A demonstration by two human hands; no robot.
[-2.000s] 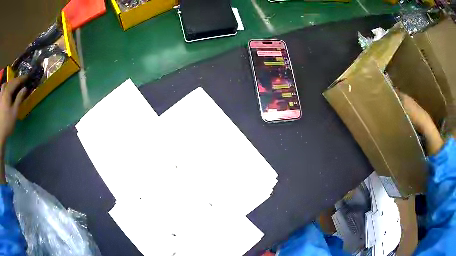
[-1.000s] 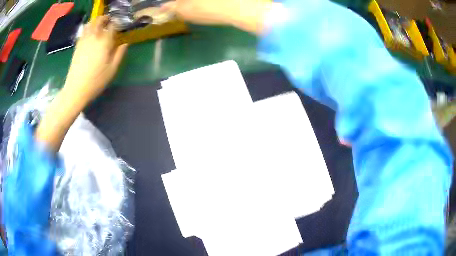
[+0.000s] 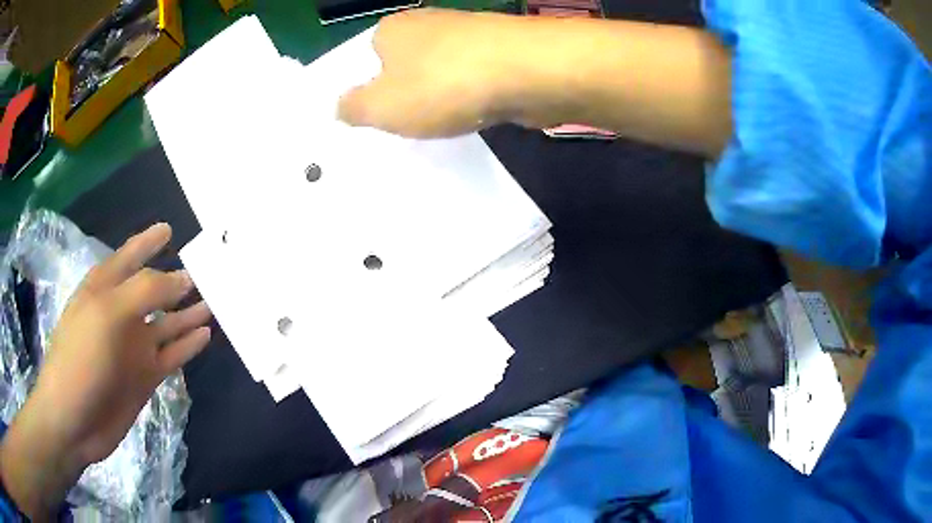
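Observation:
A stack of white card inserts [image 3: 347, 235] with small dark round holes lies on the black mat [image 3: 634, 204]. My right hand [image 3: 429, 77] is on the far part of the top card, fingers curled down at its upper edge; whether it grips the card cannot be told. My left hand [image 3: 118, 347] is at the left edge of the stack, fingers apart, holding nothing, partly over the clear poly bag [image 3: 153, 439].
A yellow retail box [image 3: 164, 46] with bagged contents stands on the green belt [image 3: 92, 153] at the upper left. A red-orange card [image 3: 17, 123] lies at the left edge. My right forearm partly covers a pink-lit phone [image 3: 580, 131]. Papers [image 3: 807, 409] show at the lower right.
Both hands have left the yellow box at the top. My right hand has come back onto the card stack and my left hand down beside it. The view has shifted.

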